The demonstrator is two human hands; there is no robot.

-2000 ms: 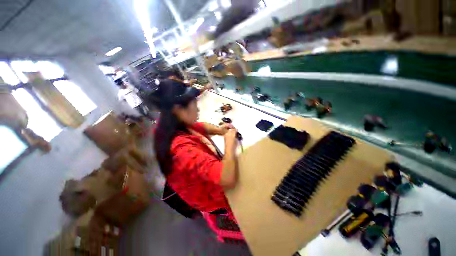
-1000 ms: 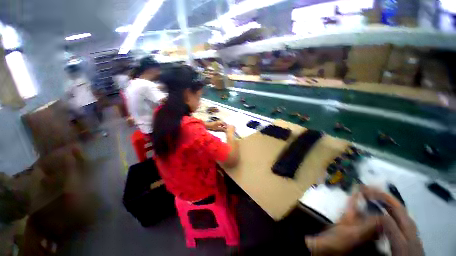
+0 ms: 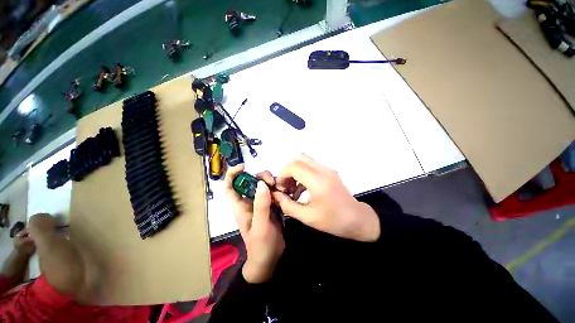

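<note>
My left hand (image 3: 255, 236) holds a small black housing with a green circuit board (image 3: 244, 185) at its upper end, over the table's front edge. My right hand (image 3: 328, 199) has thumb and fingertips together at the housing's right side; what they pinch is too small and partly hidden to tell. A plain black oval cover (image 3: 287, 116) lies on the white tabletop beyond my hands. A closed black unit (image 3: 328, 60) with its cable pointing right lies farther back. A pile of open units (image 3: 215, 159), green, yellow and black, lies left of my hands.
Stacked black covers (image 3: 144, 158) stand on a cardboard sheet (image 3: 183, 252) at left. Another cardboard sheet (image 3: 498, 126) lies at right. A green conveyor (image 3: 145, 82) carries units along the back. A person's hand (image 3: 57, 252) and red sleeve are at lower left.
The view has swung from the coworker down to the white tabletop. My hands, blurred at the lower right before, are now in the middle, with the circuit board clearly visible.
</note>
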